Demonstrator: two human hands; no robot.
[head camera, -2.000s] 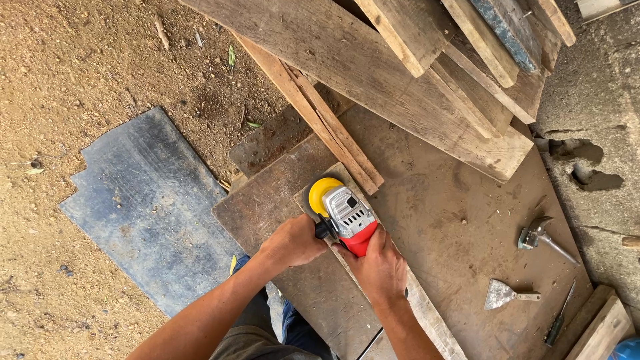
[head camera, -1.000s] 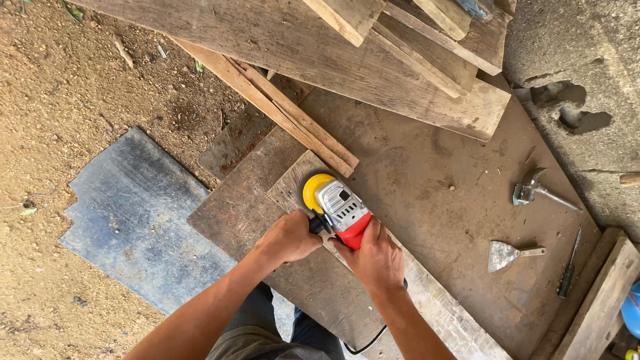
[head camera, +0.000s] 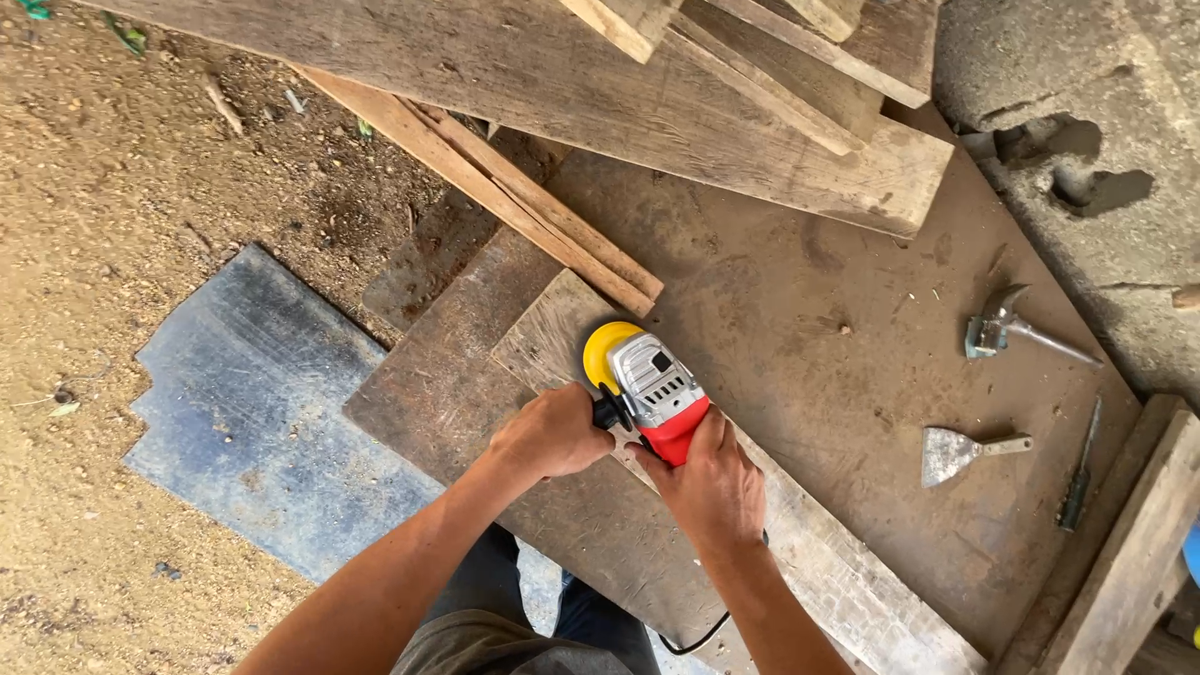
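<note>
A red and silver angle grinder (head camera: 661, 389) with a yellow disc (head camera: 607, 356) is over a weathered wooden plank (head camera: 825, 539), near the plank's upper left end. My left hand (head camera: 555, 433) is closed around the black side handle. Around the red body, at the rear, is my right hand (head camera: 717, 483). The disc lies flat against or just above the wood; which of the two cannot be told. A black cord shows below my right wrist. The plank rests on a brown work surface (head camera: 806, 375).
Stacked boards (head camera: 562, 84) cross the top, and narrow reddish strips (head camera: 506, 202) end near the disc. At right lie a hammer (head camera: 1017, 328), a scraper (head camera: 966, 453) and a thin dark-handled tool (head camera: 1078, 478). A bluish sheet (head camera: 272, 412) lies on the ground at left.
The view has shifted somewhat. Both hands keep hold of the grinder, which remains near the same end of the plank.
</note>
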